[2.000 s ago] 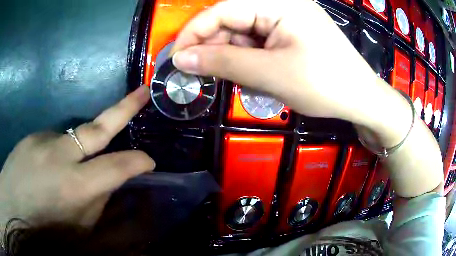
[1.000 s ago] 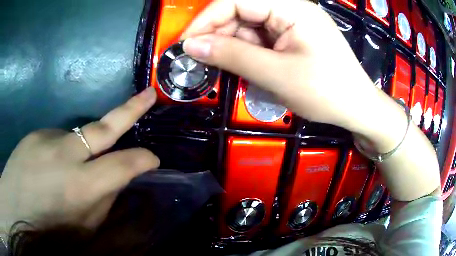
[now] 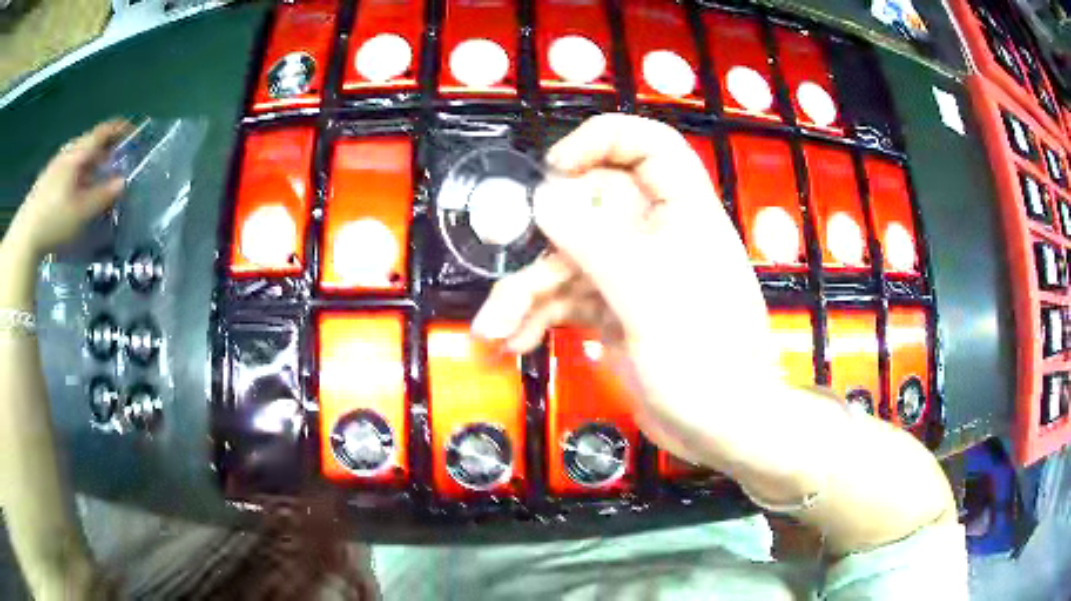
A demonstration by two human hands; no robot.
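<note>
My right hand (image 3: 634, 235) holds a trim disc (image 3: 499, 211) by its right edge, between thumb and finger, above the black tray. The disc has a bright centre and a dark, see-through-looking ring. My left hand (image 3: 76, 194) is at the far left, at the upper edge of a clear film sheet (image 3: 176, 211); its grip on the film is unclear. Several discs (image 3: 141, 343) sit on the film in two columns. Orange-red housings in the front row (image 3: 362, 376) have black-ringed discs; visible middle-row housings (image 3: 364, 188) have plain pale circles. My right hand and forearm hide some housings.
The black blister tray (image 3: 264, 376) lies on a dark green surface (image 3: 975, 294). At the back left, one housing (image 3: 294, 59) has a black-ringed disc. A red foam tray (image 3: 1022, 294) with rows of small parts stands at the right. Blue objects show below right.
The camera view is wider and shifted. The earlier disc lay in a housing's recess under my right fingers; now my right hand holds a disc raised. My left hand has moved from the tray edge to the film.
</note>
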